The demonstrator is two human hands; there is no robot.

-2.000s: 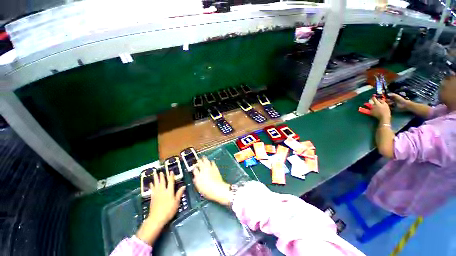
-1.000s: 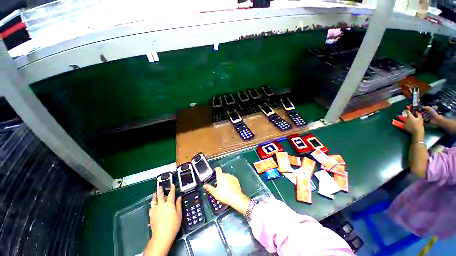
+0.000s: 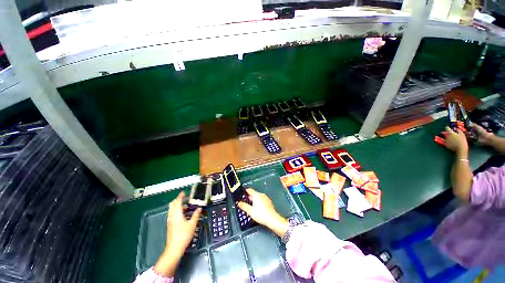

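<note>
A clear blister tray (image 3: 224,260) lies on the green bench in front of me. Three open flip phones are at its far side. My left hand (image 3: 180,224) holds the left flip phone (image 3: 200,194) by its sides, its lid raised and slightly blurred. The middle flip phone (image 3: 220,221) lies open in the tray, keypad up. My right hand (image 3: 262,209) has thumb and fingers on the keypad half of the right flip phone (image 3: 232,177), whose lid stands tilted up.
More open flip phones (image 3: 269,142) stand on a brown board (image 3: 213,146) at the back. Red-framed phones (image 3: 298,162) and orange and white cards (image 3: 331,204) lie right of the tray. Stacked trays (image 3: 33,221) are at left. A person in pink (image 3: 482,193) handles a phone at right.
My left hand has lifted and tilted the left phone. The right phone's lid now stands higher, with my right hand at its keypad. The view has shifted slightly.
</note>
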